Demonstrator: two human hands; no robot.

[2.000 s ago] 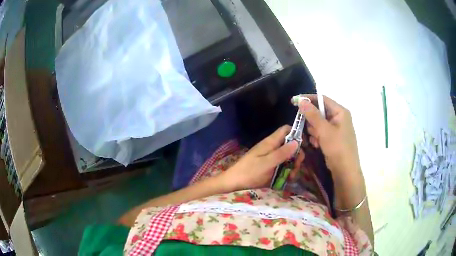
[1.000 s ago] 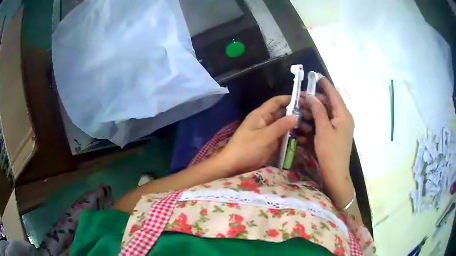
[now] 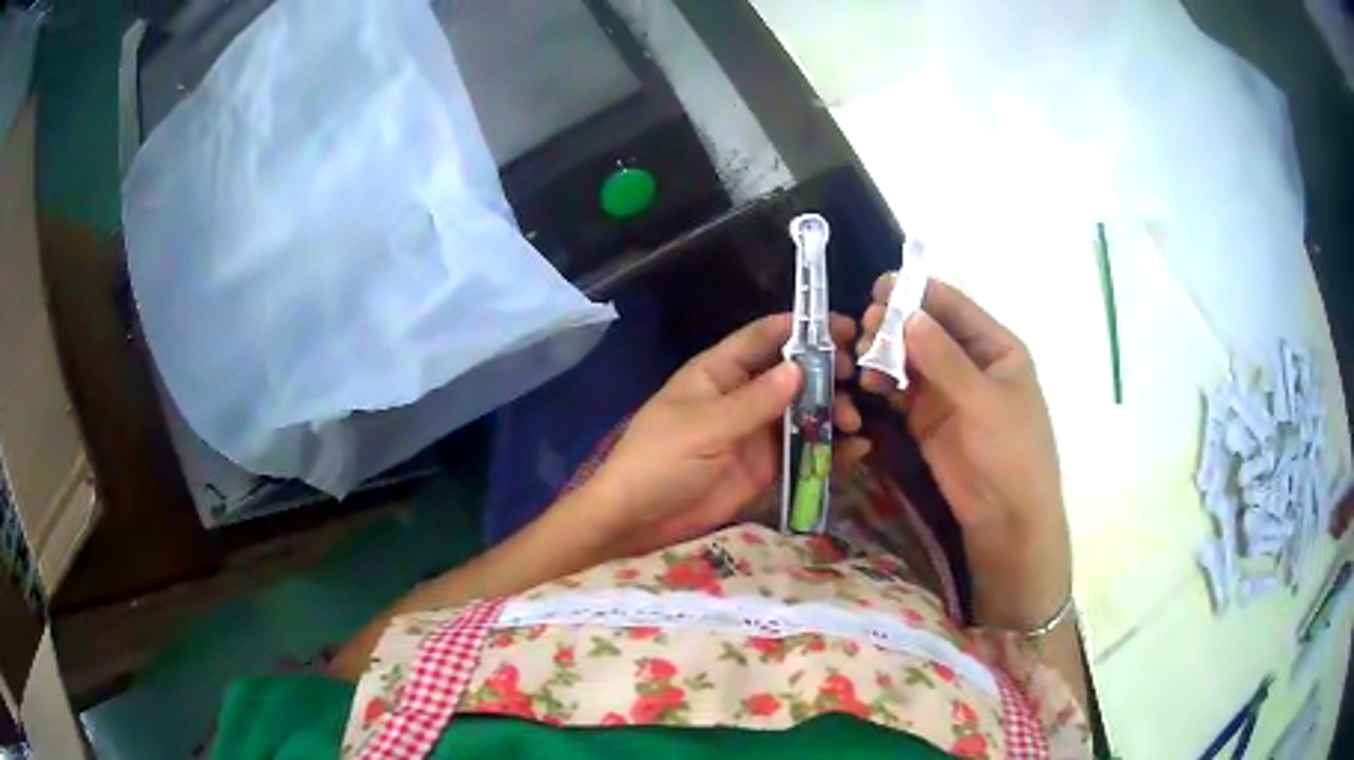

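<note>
My left hand [image 3: 713, 431] holds a slim inner frame [image 3: 809, 319] upright between thumb and fingers, above the aproned lap. The frame has a small round white head at the top and a green block at its lower end, with dark parts between. My right hand [image 3: 988, 423] pinches a short white plastic cover [image 3: 897, 319] in its fingertips, just right of the frame. The cover and the frame are apart. Some fingers behind the pieces are partly hidden.
A translucent white bag [image 3: 349, 253] drapes over the dark machine with a green button [image 3: 627, 192] at left. On the pale table [image 3: 1010, 134] at right lie a thin green rod [image 3: 1109, 312], a pile of white parts [image 3: 1262, 483] and dark-blue-handled cutters [image 3: 1235, 731]. Carton flaps [image 3: 45, 401] stand far left.
The cover was against the frame's neck two seconds ago and is now apart to its right, tilted. The frame is now upright with its inner side showing. The view has shifted slightly.
</note>
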